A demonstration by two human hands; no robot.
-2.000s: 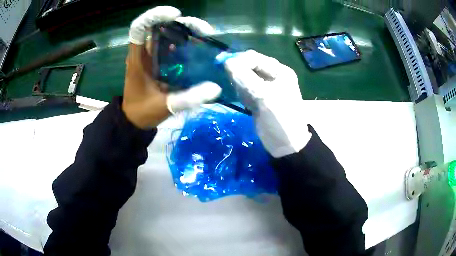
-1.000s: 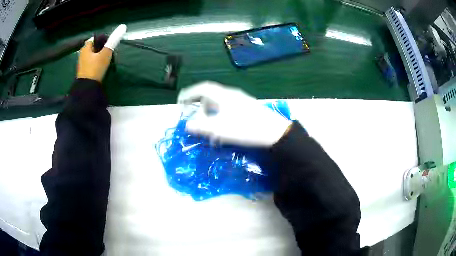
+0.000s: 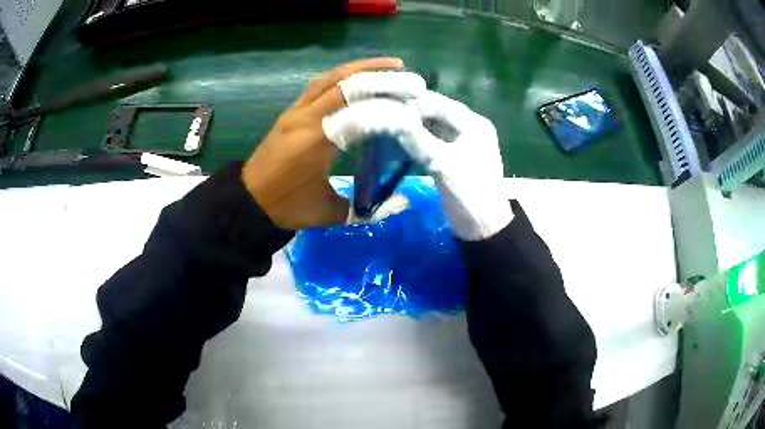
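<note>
A dark phone middle frame with a glossy blue face (image 3: 379, 172) is held tilted above the film pile, mostly hidden by the fingers. My left hand (image 3: 310, 151), bare-palmed with white coverings on some fingers, is shut on the frame. My right hand (image 3: 461, 159), in a full white glove, is against the frame's upper right side; its fingertips are hidden, so I cannot tell whether it grips the frame or its film. The crumpled pile of peeled blue film (image 3: 377, 268) lies below both hands on the white ledge (image 3: 579, 276).
A stripped frame (image 3: 199, 134) lies on the green conveyor belt (image 3: 277, 63) at left. A film-covered frame (image 3: 579, 120) lies at right. A long dark bar (image 3: 109, 90) is far left, and a black tray (image 3: 201, 17) is beyond. A slotted duct (image 3: 658, 113) borders the right.
My left hand has let go of the stripped frame at left and come back to the middle, now holding a blue-faced frame. My right hand has risen from the film pile to it.
</note>
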